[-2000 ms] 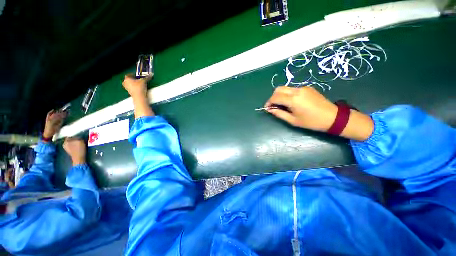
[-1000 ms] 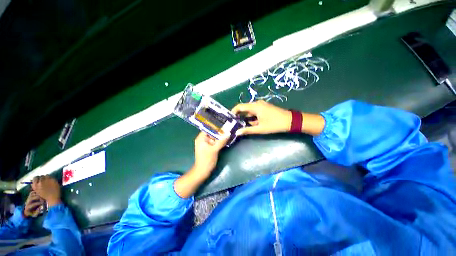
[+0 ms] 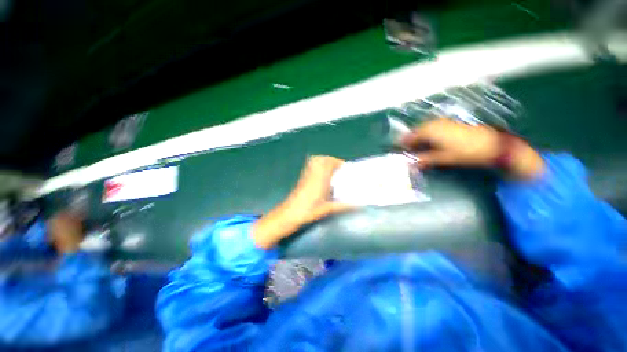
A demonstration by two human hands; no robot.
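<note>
The frame is blurred by motion. My left hand point(image 3: 306, 196) holds a phone chassis point(image 3: 378, 180) by its left end, above the bench mat. Its face shows as a bright white rectangle with no detail readable. My right hand point(image 3: 457, 146), with a red wristband, is at the chassis's upper right corner. Its fingers are curled round a small dark slim tool point(image 3: 421, 145), only partly visible; whether its tip touches the phone cannot be told. A pile of white cables point(image 3: 464, 103) lies just beyond my right hand, smeared by blur.
A white rail point(image 3: 275, 125) separates the dark green mat point(image 3: 240, 172) from the green conveyor point(image 3: 227, 103). A blurred open phone point(image 3: 409, 33) is on the belt, others farther left. A white sheet with red marks point(image 3: 143, 184) lies left. Another person's hand point(image 3: 67, 230) is at far left.
My left hand first reached to a phone on the belt, then brought one over the mat. Since then the chassis has turned more level and shows bright white, and the view has shifted.
</note>
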